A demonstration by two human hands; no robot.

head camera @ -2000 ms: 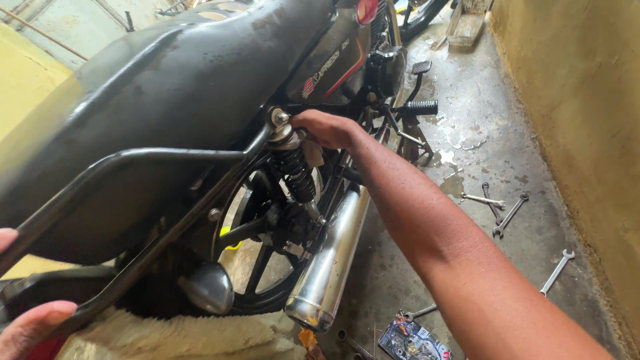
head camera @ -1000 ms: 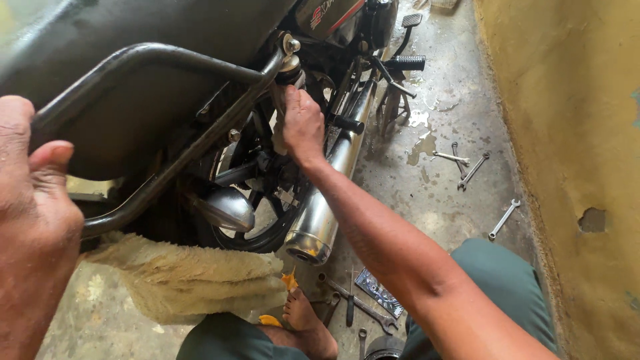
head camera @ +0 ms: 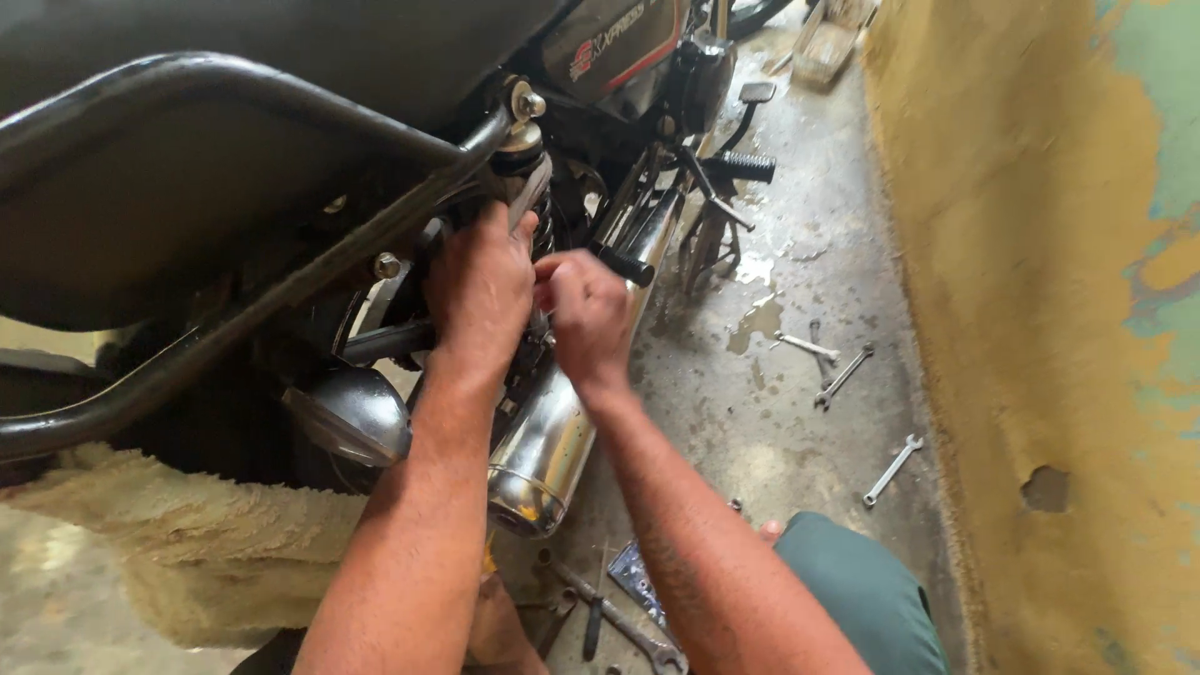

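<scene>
Both my hands are at the rear shock absorber (head camera: 518,150) of a black motorcycle, below its upper mount bolt (head camera: 531,104). My left hand (head camera: 483,281) is closed around a greyish strip, perhaps cloth (head camera: 532,194), that lies against the shock's upper part. Just right of it, my right hand (head camera: 588,314) has its fingers curled and its fingertips near the left hand; blur hides whether it holds anything. The black grab rail (head camera: 309,258) runs to the left of the hands. The chrome exhaust silencer (head camera: 544,450) lies below the right hand.
Several spanners (head camera: 846,375) lie on the wet concrete floor, one (head camera: 892,471) nearer the yellow wall (head camera: 1012,309). A larger spanner (head camera: 619,614) and a screwdriver (head camera: 592,628) lie by my feet. A fleecy cover (head camera: 187,544) hangs at lower left. A footrest (head camera: 745,167) juts right.
My left hand has left the grab rail and moved right to the shock absorber, beside my right hand. My right hand, which was at the upper shock, is now slightly lower.
</scene>
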